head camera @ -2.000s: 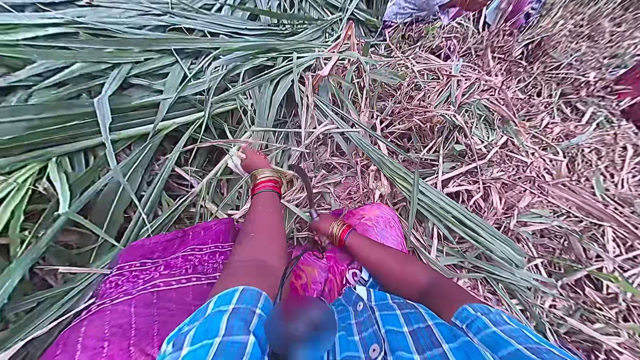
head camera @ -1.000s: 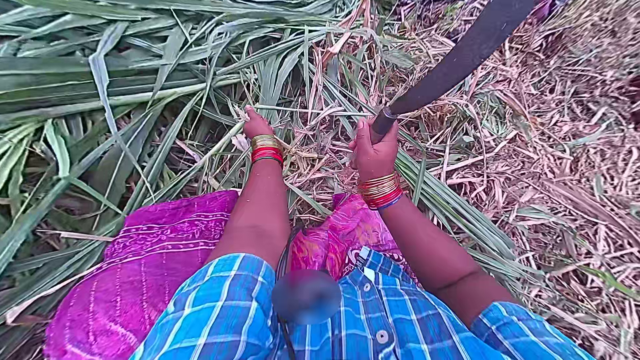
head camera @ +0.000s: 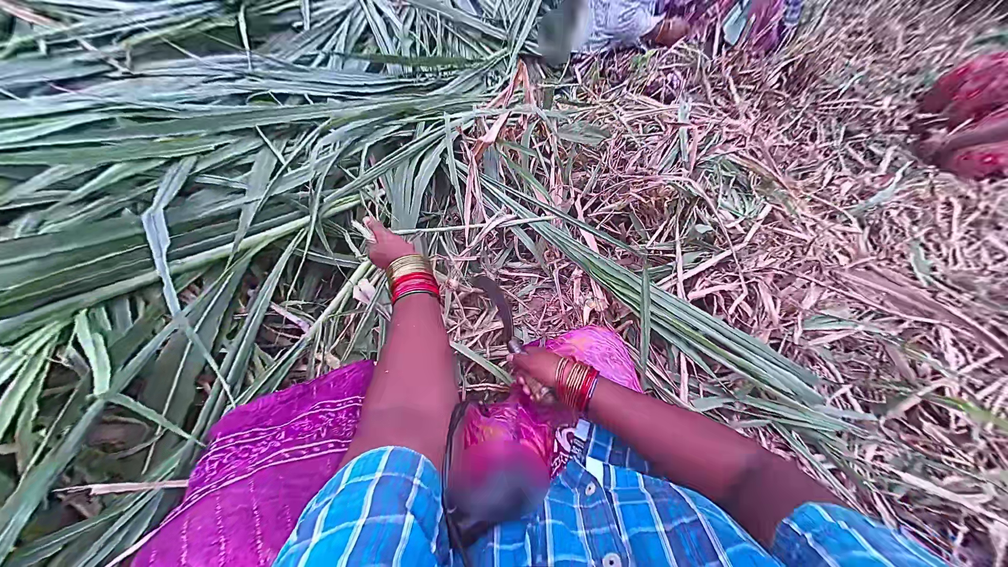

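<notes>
My left hand [head camera: 386,242], with gold and red bangles at the wrist, is closed on a pale plant stalk [head camera: 364,230] beside the heap of long green leaves [head camera: 197,213]. To its right and nearer my body, my right hand [head camera: 537,372] grips the handle of a sickle [head camera: 498,305]. The dark curved blade points away from me, low over the dry litter, a little apart from my left hand. A strip of green leaves [head camera: 669,315] lies slantwise beyond my right hand. My left fingertips are partly hidden.
Dry straw and leaf litter [head camera: 787,197] cover the ground at the right. A person [head camera: 618,27] is at the top edge. Red cloth [head camera: 972,118] shows at the far right. Magenta cloth [head camera: 268,465] and pink cloth [head camera: 598,354] cover my legs.
The sickle, raised at the upper right a second ago, is now low between my hands. My right hand has come down toward my body. My left hand stays near the green leaves.
</notes>
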